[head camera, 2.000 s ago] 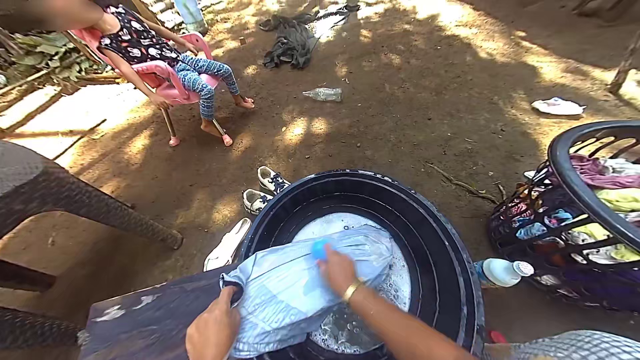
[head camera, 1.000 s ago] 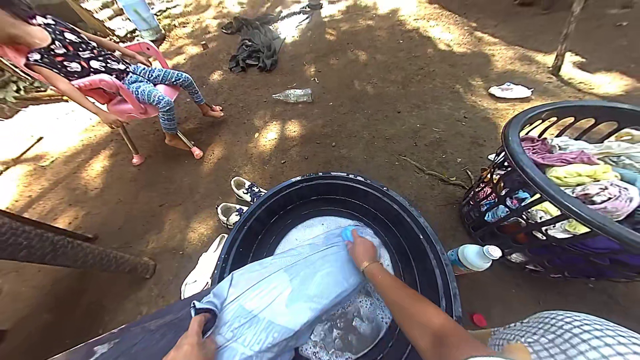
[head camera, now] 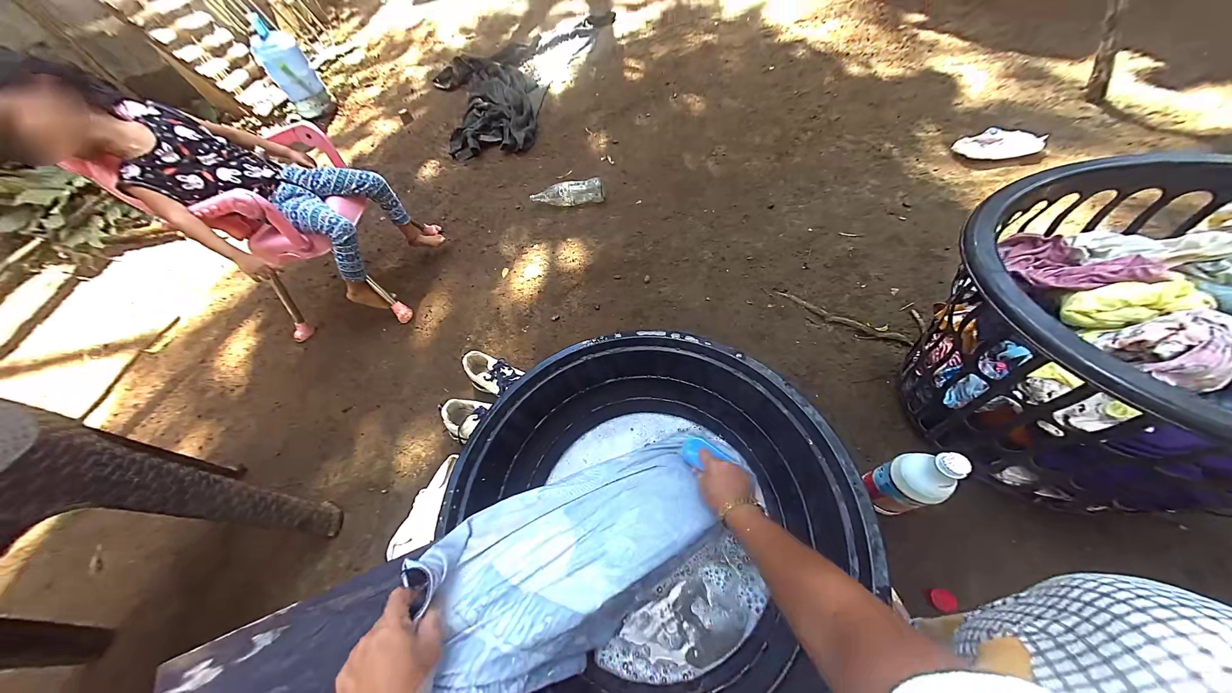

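A wet light-blue garment (head camera: 568, 549) lies stretched over a dark board (head camera: 318, 626) and across a round black tub (head camera: 808, 414) with sudsy water (head camera: 707, 606). Near the board, my left hand (head camera: 390, 645) grips the garment's dark-edged end. My right hand (head camera: 722, 481), a bracelet on its wrist, holds a blue brush or block (head camera: 705, 450) against the garment's far end, above the suds. What the blue thing is exactly, I cannot tell, as my fingers cover part of it.
Clothes fill a black laundry basket (head camera: 1020, 318) at right, beside a white bottle (head camera: 919, 478). Shoes (head camera: 467, 417) stand left of the tub. A person (head camera: 202, 164) sits on a pink chair (head camera: 279, 236). A clear bottle (head camera: 570, 192) and dark cloth (head camera: 496, 106) lie on the dirt.
My right hand has slid along the garment towards its far end since two seconds ago, keeping hold of the blue thing. My left hand still grips the near end.
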